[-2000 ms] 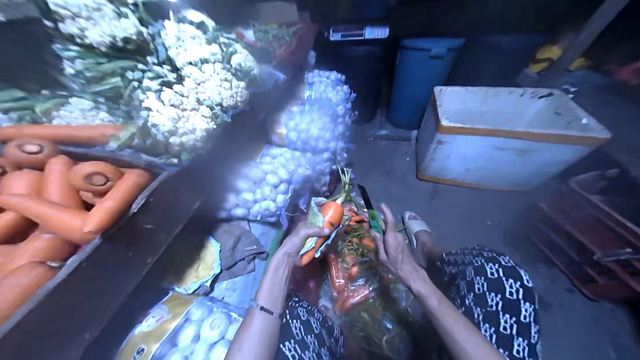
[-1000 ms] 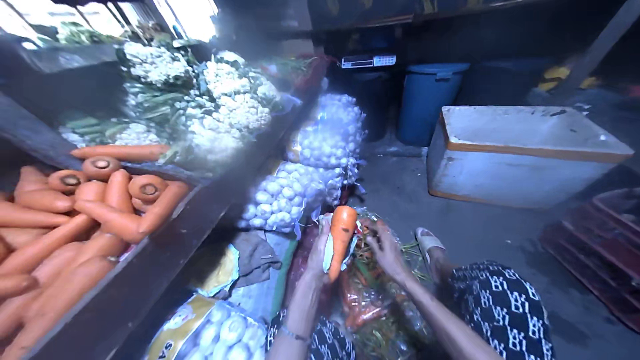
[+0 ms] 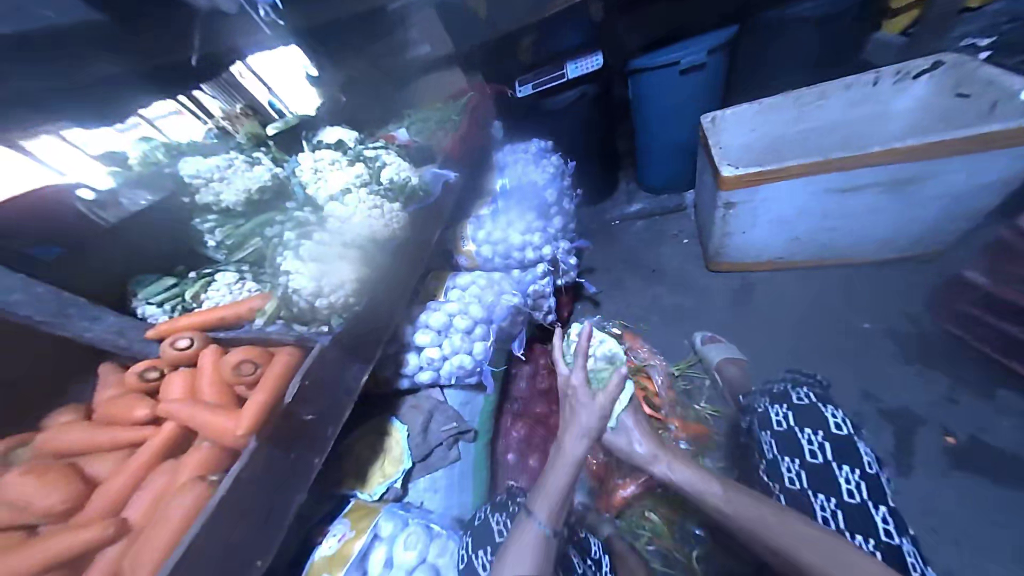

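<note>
A small cauliflower head (image 3: 596, 352) with pale green leaves is between my hands, in front of my knees. My left hand (image 3: 582, 392) is spread over its near side with the fingers up, gripping it. Below and to the right, my right hand (image 3: 636, 436) supports its base, its fingers partly hidden behind the cauliflower. Just beyond and beneath the hands lies clear plastic wrap or bags (image 3: 648, 376) with carrots and green scraps. A red mesh sack (image 3: 524, 416) stands to the left of my left hand.
On the left, a wooden stall holds carrots (image 3: 192, 400) and cauliflowers (image 3: 344, 200). Mesh sacks of garlic bulbs (image 3: 456, 332) line its side. A white foam box (image 3: 848, 200), a blue bin (image 3: 680, 104) and a digital scale (image 3: 560, 74) are ahead. A dark crate (image 3: 984, 296) is at right.
The carrot seen in my left hand earlier is no longer there; the hands now hold a cauliflower. My right hand has come in beneath it. The view has turned somewhat left.
</note>
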